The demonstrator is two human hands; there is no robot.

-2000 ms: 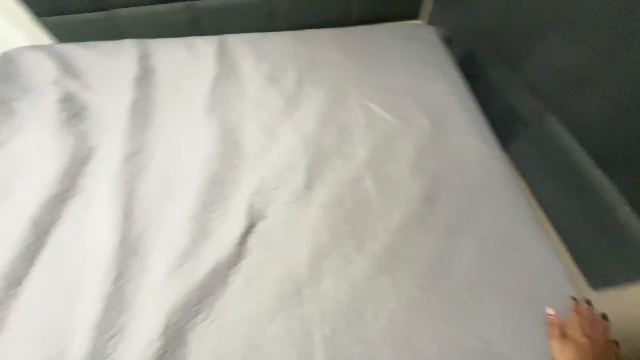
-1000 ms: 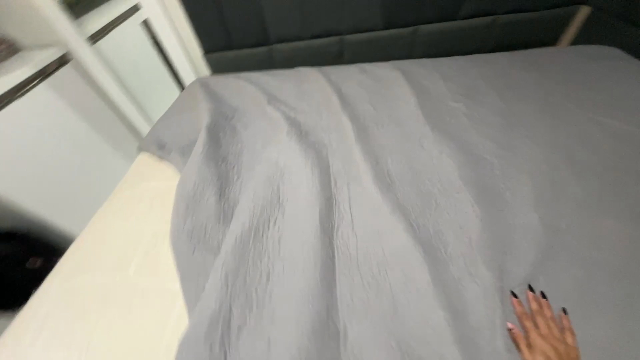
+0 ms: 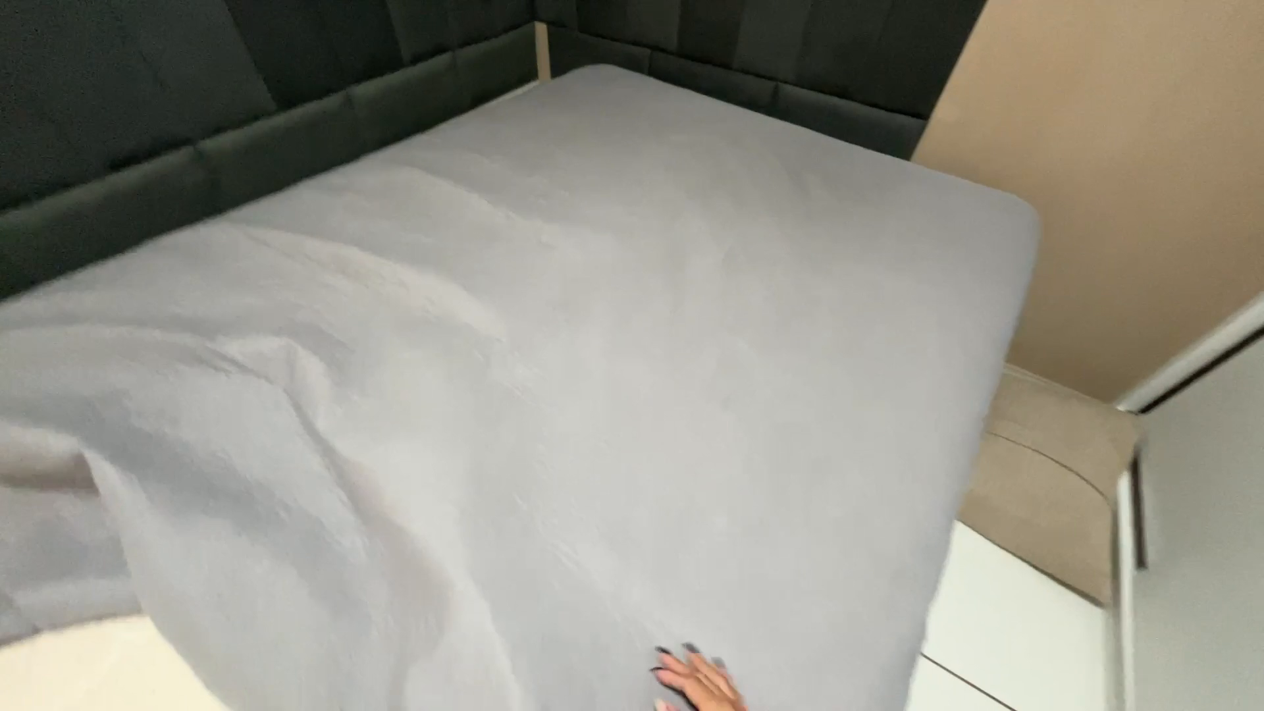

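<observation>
A grey fitted sheet (image 3: 691, 415) covers most of a mattress. It lies fairly smooth over the far corner and the right side, and bunches into loose folds at the left. At the lower left, the cream mattress (image 3: 99, 667) shows bare beside the sheet's edge. My right hand (image 3: 699, 681), with dark-painted nails, is at the bottom edge of the view, back up and fingers slightly spread over the sheet. It grasps nothing, and its wrist is cut off by the frame. My left hand is out of view.
Dark padded panels (image 3: 326, 128) border the bed at the left and the far end. Past the right edge are a beige wall (image 3: 1116, 178), a beige floor covering (image 3: 1047, 474), a white furniture surface (image 3: 1017, 612) and a pale panel with a dark-lined frame (image 3: 1200, 494).
The view has swung strongly towards the bed's right side. My right hand appears over the sheet in all the frames.
</observation>
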